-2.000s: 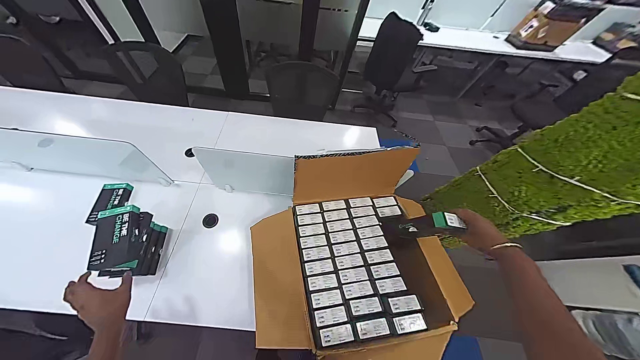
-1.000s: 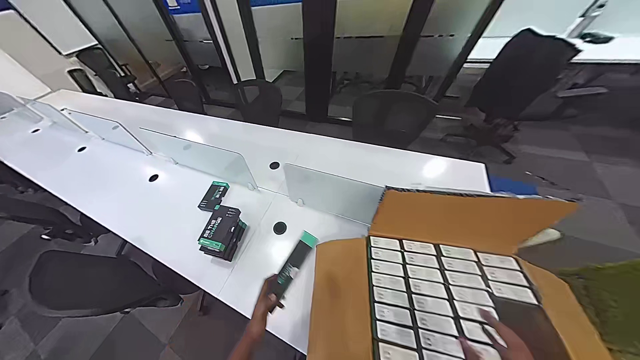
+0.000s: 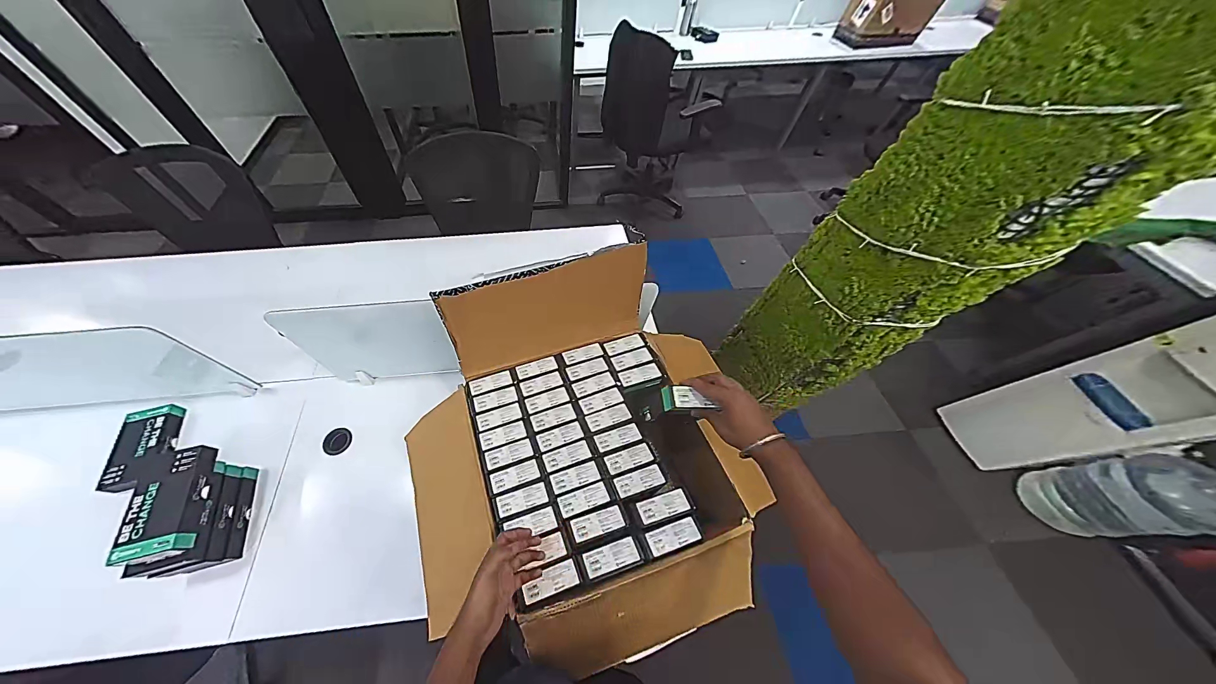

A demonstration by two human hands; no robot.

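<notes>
An open cardboard carton holds rows of small black boxes with white labels, standing on end. My right hand grips one black and green box by its labelled end, at the carton's right side beside a gap in the rows. My left hand rests with spread fingers on the carton's near left corner, touching the labelled box ends there. Farther left, a pile of black and green boxes lies on the white desk, with another such box against its back.
Glass desk dividers stand behind the carton and the pile. A round black cable grommet is set in the desk. Mesh chairs stand beyond it. A moss-covered pillar rises at right, near a large clear plastic bottle.
My left hand held a box over the desk a second ago and is now at the carton. My right hand has moved from the labelled rows to a box at the right side. The view has swung right.
</notes>
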